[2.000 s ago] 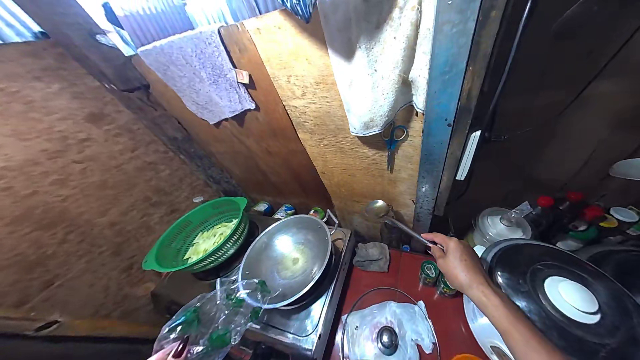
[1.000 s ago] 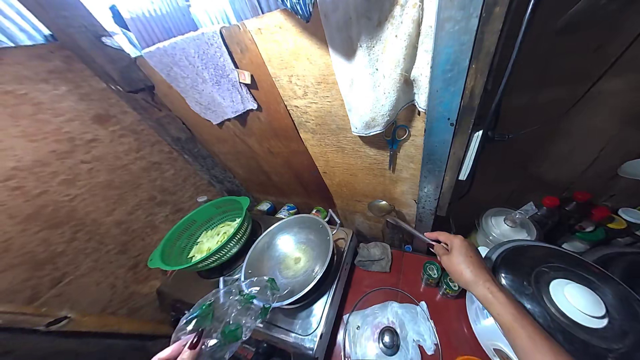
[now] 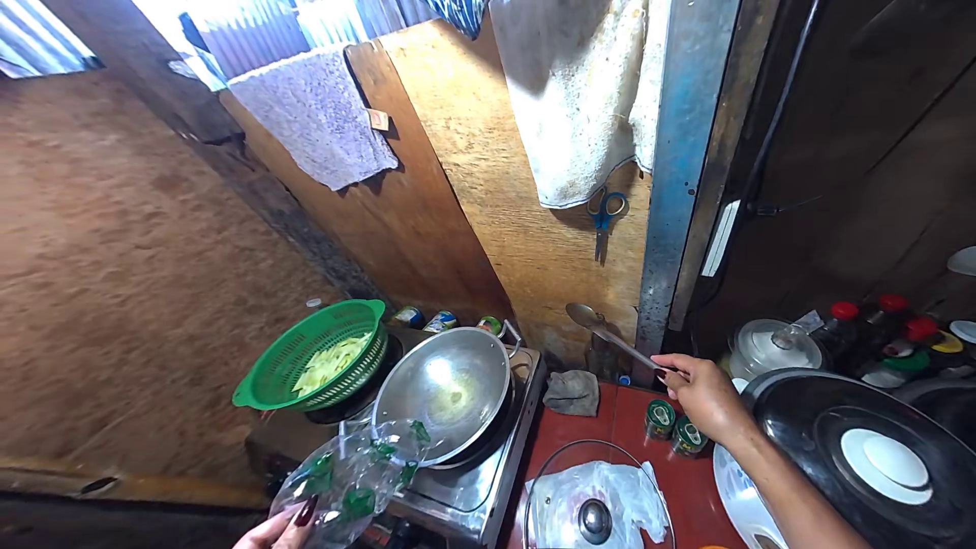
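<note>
My left hand [image 3: 280, 528] pinches a clear plastic bag [image 3: 354, 476] with green printed patches, held over the near left edge of the wok. My right hand [image 3: 698, 393] grips the handle of a metal ladle or large spoon [image 3: 610, 335], its bowl up and to the left near the wooden wall. The metal wok [image 3: 446, 393] sits on the right burner of a gas stove [image 3: 465, 499], with a little yellowish liquid at its bottom. Left of it, a green plastic colander [image 3: 267, 374] holds pale green sliced vegetable [image 3: 332, 364].
On the red tabletop [image 3: 560, 435] lie a grey cloth [image 3: 572, 393], two small cans [image 3: 675, 428] and a glass lid [image 3: 595, 520] over a plastic bag. A black lid [image 3: 808, 427], a glass pot [image 3: 774, 347] and red-capped bottles [image 3: 845, 311] stand right. Scissors [image 3: 602, 221] hang behind.
The plastic bag has shifted and changed shape in my left hand, near the wok's edge. My right hand still holds the utensil, with little movement.
</note>
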